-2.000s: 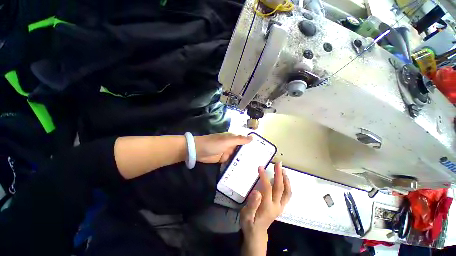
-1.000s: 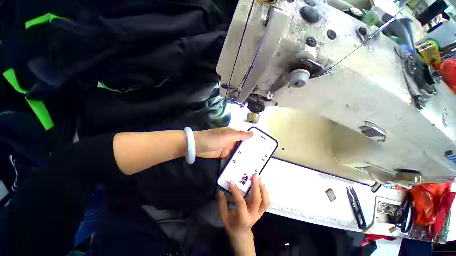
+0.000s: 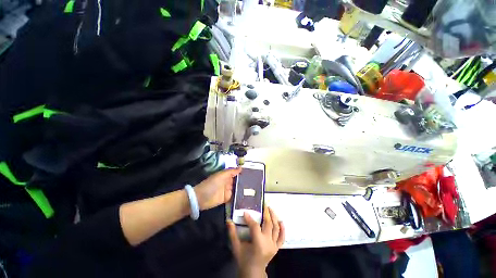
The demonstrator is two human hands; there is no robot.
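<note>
A white-fronted smartphone (image 3: 249, 190) lies upright in view just below the needle area, its screen now dark grey with a small pale patch. My left hand (image 3: 216, 189) holds its left edge, thumb near the top corner. My right hand (image 3: 259, 239) is at the lower end, a fingertip on the bottom of the phone front and other fingers along its right edge. The cream sewing machine (image 3: 359, 127) stands behind the phone. Black garments (image 3: 125, 125) with bright green trim (image 3: 39, 202) are heaped left of the needle.
Black thread snips (image 3: 358, 219) and a small grey plate (image 3: 330, 213) lie on the white table (image 3: 304, 228) right of the phone. Red cloth (image 3: 423, 191) is at the table's right end. A red bag (image 3: 401, 85), tools and clutter lie behind the machine.
The view has shifted, showing more behind the machine. The phone stands straighter in view, and its screen has gone from white to dark. My right hand stays at its lower end.
</note>
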